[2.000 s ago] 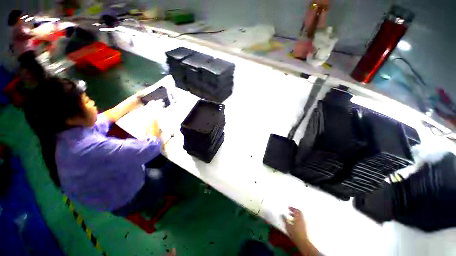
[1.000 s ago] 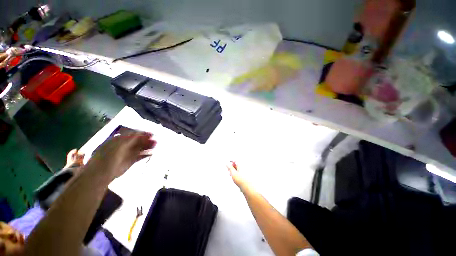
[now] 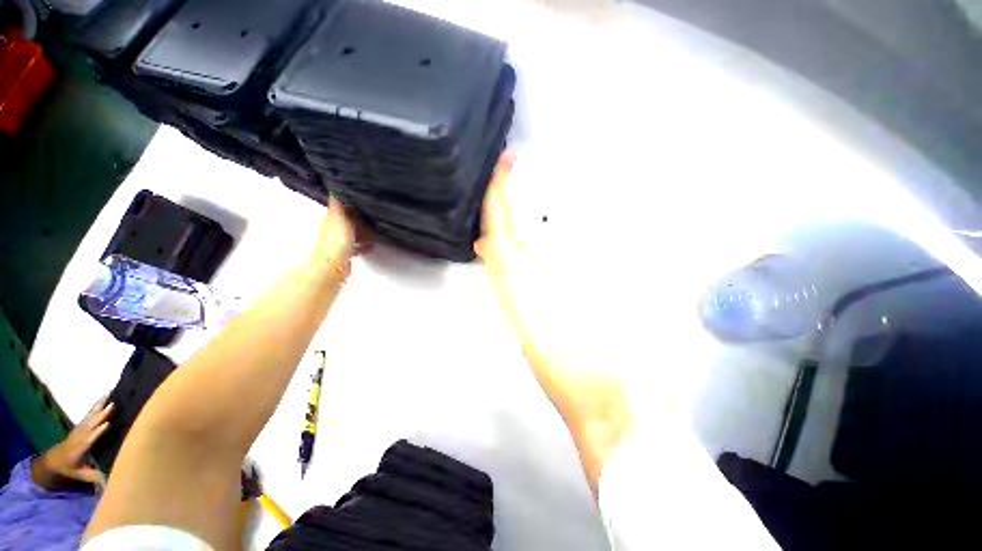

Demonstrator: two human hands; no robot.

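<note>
A tall stack of black tablet cases (image 3: pixel 393 118) stands at the top middle of the bench, the nearest of several stacks side by side. My left hand (image 3: pixel 347 231) is at its lower left side, fingers partly hidden behind the stack's base. My right hand (image 3: pixel 497 210) lies against its right side, low down. The two hands hold the stack between them. I cannot tell if it is lifted off the bench.
Black case stacks stand at bottom centre (image 3: pixel 415 500) and lower right. A yellow-black pen-like tool (image 3: pixel 312 414) lies between my arms. At left are dark cases, a clear plastic piece (image 3: pixel 151 296) and another person's hand (image 3: pixel 78 447). A blurred clear shape (image 3: pixel 775 296) is at right.
Both my hands have come to the sides of the end stack and hold it. The view has moved closer to the stacks.
</note>
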